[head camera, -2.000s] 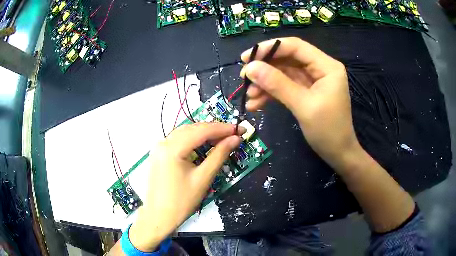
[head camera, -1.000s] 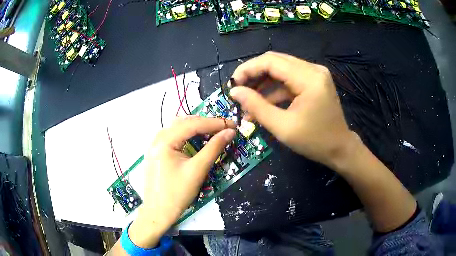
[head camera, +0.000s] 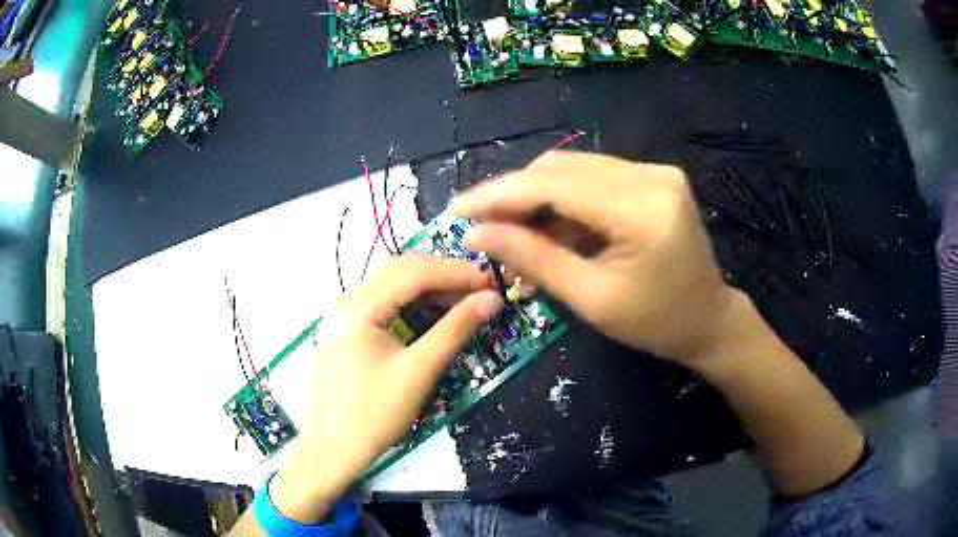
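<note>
A green circuit board panel (head camera: 494, 362) lies slanted under both hands, with thin red and black lead wires (head camera: 370, 205) standing up from it. My left hand (head camera: 383, 346), with a blue wristband, is over the panel's middle. Its thumb and index fingertip pinch at the lower part of a short black sleeve (head camera: 499, 279) that stands among the parts. My right hand (head camera: 620, 257) is just above and to the right, its thumb and index fingertip close to the panel's upper end. It is slightly blurred, and what its curled fingers hold is hidden.
A white sheet (head camera: 179, 346) lies under the panel's left part on the black mat (head camera: 672, 420). Loose thin black sleeves (head camera: 777, 205) lie at the right. More populated panels stand along the back (head camera: 588, 42) and back left (head camera: 158, 84). A striped sleeve of clothing shows at the right edge.
My right hand has moved down and left towards the panel; the two black sleeves raised in its fingers earlier no longer show there. A red wire tip now shows behind it. My left hand stays nearly in place.
</note>
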